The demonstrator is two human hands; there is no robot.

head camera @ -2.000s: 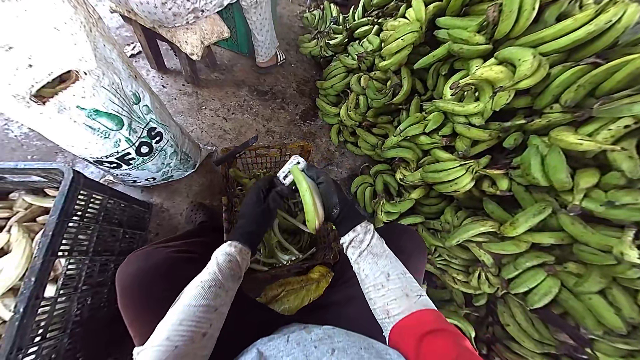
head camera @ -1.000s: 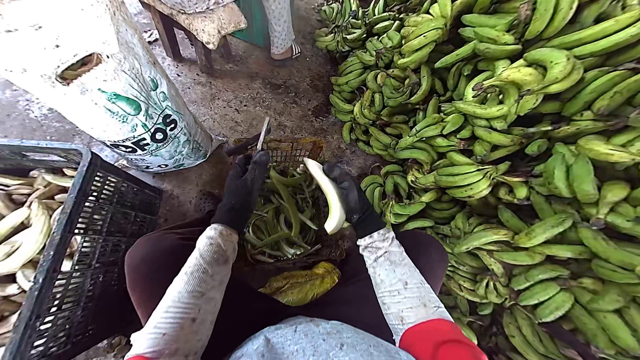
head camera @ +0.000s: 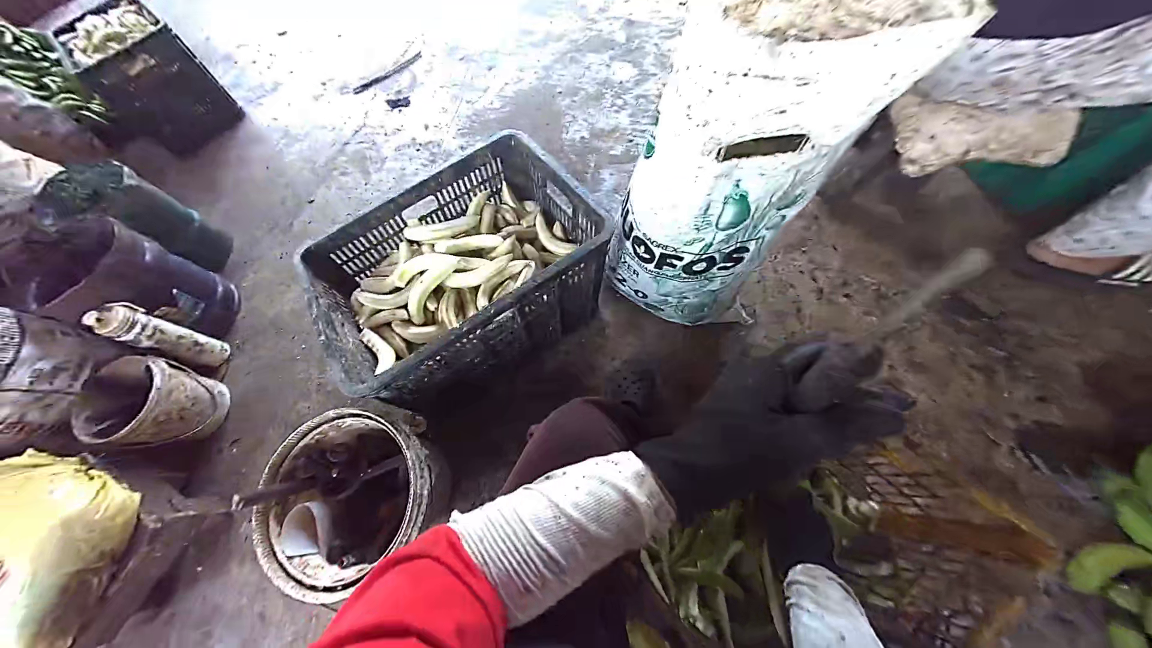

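Observation:
My left hand [head camera: 810,396], in a dark glove with a ribbed white cuff, is closed around a thin, motion-blurred tool [head camera: 936,283] that points up and right. Below it, my right hand [head camera: 796,531] is a dark gloved shape, mostly hidden, above a white sleeve at the bottom edge; whether it holds anything does not show. Green peels [head camera: 711,567] lie beneath my hands, beside an orange-brown mesh crate [head camera: 963,531]. Peeled plantains [head camera: 450,270] fill much of a black plastic crate [head camera: 468,360] left of my hands.
A printed white sack [head camera: 702,225] stands beyond my left hand. An open round bucket [head camera: 342,504] sits lower left, near dirty containers [head camera: 162,400] and a yellow bag [head camera: 63,540]. Green plantains [head camera: 1116,558] lie at the right edge. A person's foot [head camera: 1080,256] is at upper right.
The view has swung far left, bringing the whole black crate into sight. One second ago my right hand held a peeled plantain apart from my left; now my left forearm crosses in front of it.

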